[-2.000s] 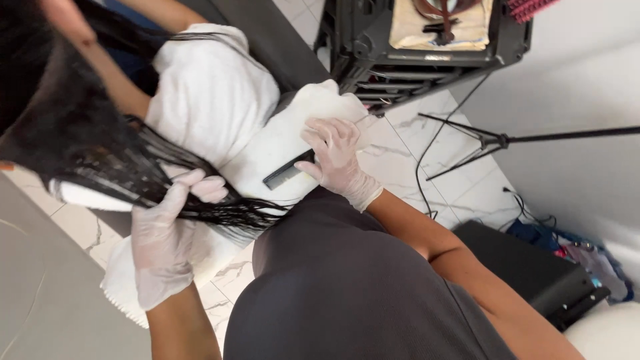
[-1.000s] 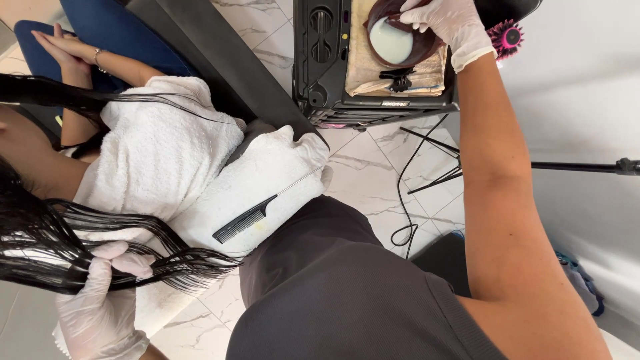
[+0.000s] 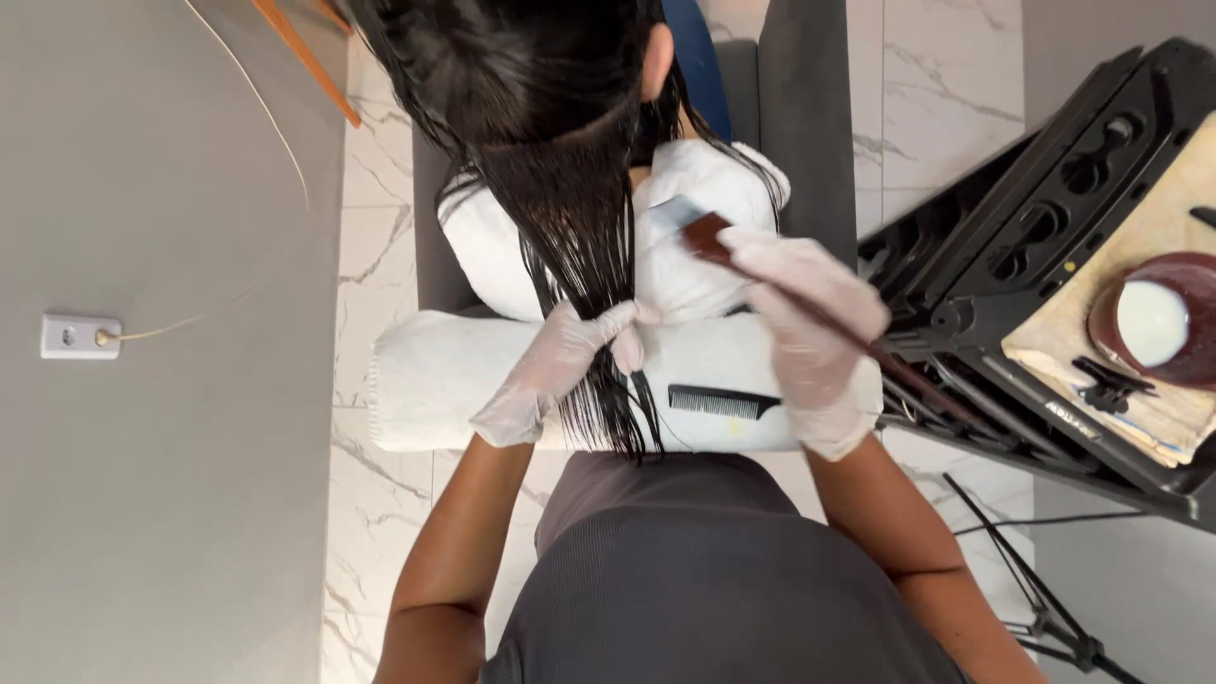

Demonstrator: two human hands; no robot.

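My gloved left hand [image 3: 570, 366] is closed around the lower part of a section of wet dark hair [image 3: 565, 204] on a seated person's head. In my gloved right hand [image 3: 812, 323] is a tint brush [image 3: 708, 237] with a long dark red handle. Its bristle end, blurred, is right of the hair, over the white towel [image 3: 698, 275] on the person's shoulders. A black tail comb [image 3: 717, 401] lies on the white towel-covered chair back [image 3: 446, 380], between my hands and below the brush. The hair ends hang over that towel.
At right stands a black salon trolley [image 3: 1035, 223] with a dark red bowl of white cream [image 3: 1197, 318] and black hair clips [image 3: 1111, 385] on a cloth. A black tripod [image 3: 1045, 608] stands at lower right. A cord runs from a wall socket [image 3: 81, 336] at left.
My right hand has come from the bowl on the trolley to beside the hair, with the brush in it. My left hand still holds hair. The view has turned.
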